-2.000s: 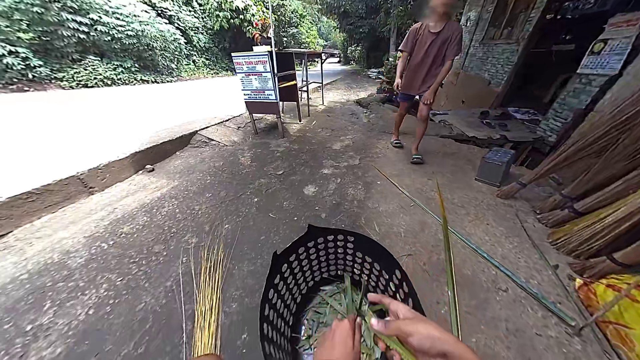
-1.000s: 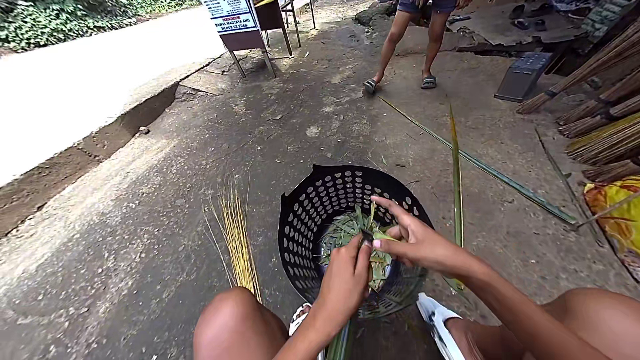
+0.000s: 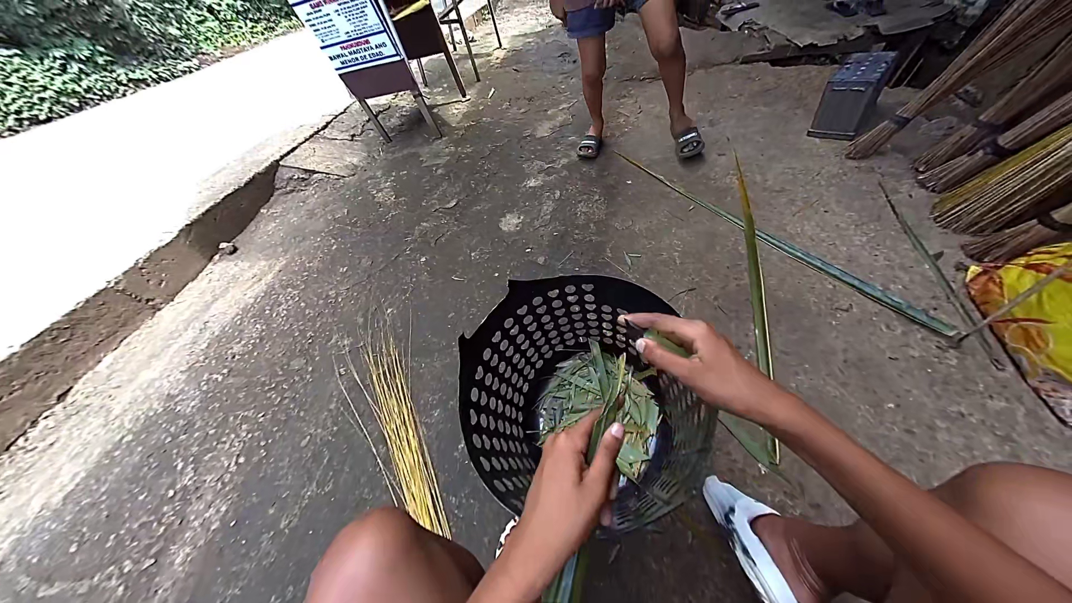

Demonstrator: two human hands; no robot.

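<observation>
A black perforated plastic basket [image 3: 494, 394] stands between my knees, with cut pieces of green palm leaf [image 3: 578, 389] inside. My left hand [image 3: 578, 477] is closed around a long green palm leaf strip [image 3: 609, 398], whose lower part hangs down past my wrist. Over the basket's right rim is my right hand [image 3: 691, 352]; its thumb and forefinger pinch a small dark item, too small to name, and a bit of green leaf shows in the palm. A bundle of thin yellow palm midribs [image 3: 402, 435] lies on the ground left of the basket.
Long palm leaves [image 3: 758, 310] lie on the concrete at right. Several stick brooms [image 3: 997, 126] lean beyond them, near a yellow patterned cloth or sack [image 3: 1026, 314] and a dark box [image 3: 852, 96]. A person in sandals [image 3: 593, 84] stands ahead, right of a signboard [image 3: 360, 38].
My hands were together over the basket and are now apart, the right one farther right. The person came nearer between the first two frames. The view has tilted down.
</observation>
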